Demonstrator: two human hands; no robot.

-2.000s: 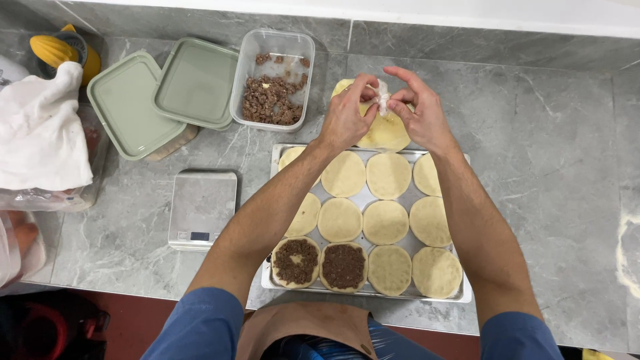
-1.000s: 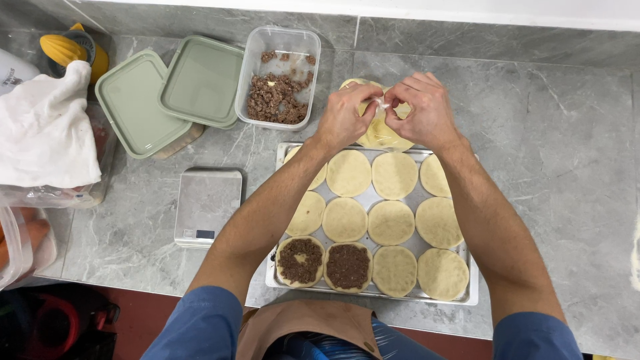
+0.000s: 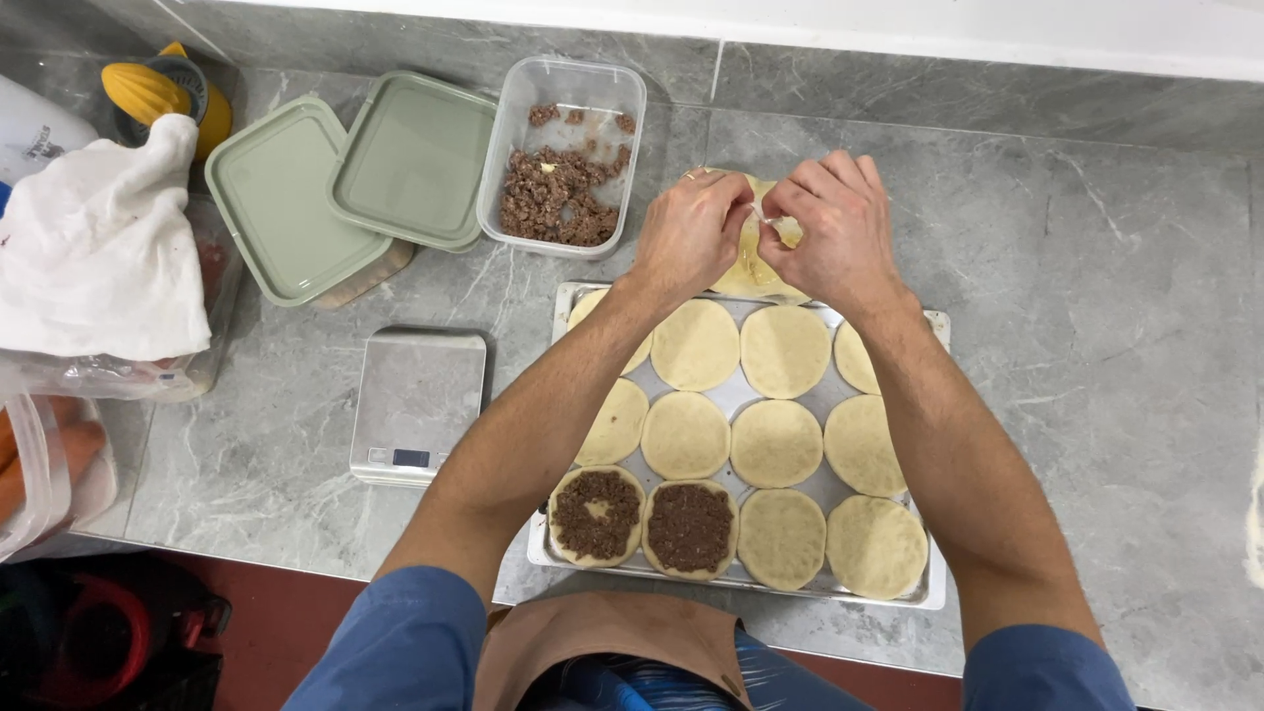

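Observation:
My left hand (image 3: 694,229) and my right hand (image 3: 831,225) meet behind the tray, each pinching the twisted neck of a clear plastic bag (image 3: 756,259) with something pale yellow inside. Below them lies a metal baking tray (image 3: 737,397) with rows of flat dough rounds (image 3: 783,352). Two rounds at the near left carry minced meat: one has a small bare spot in its middle (image 3: 596,515), the other is more evenly spread (image 3: 690,526). My forearms hide parts of the outer rounds. Left of my hands, a clear plastic container (image 3: 563,158) holds more brown minced meat.
Two green lids (image 3: 296,202) overlap left of the meat container, one on another container. A digital kitchen scale (image 3: 419,395) lies left of the tray. Farther left are a white cloth (image 3: 104,247), a yellow citrus juicer (image 3: 148,91) and a container of carrots (image 3: 59,464). A wall borders the counter's back.
My fingers have drawn closer together around the bag's neck; my right hand's fingers were more spread two seconds ago. The tray and its rounds look unchanged.

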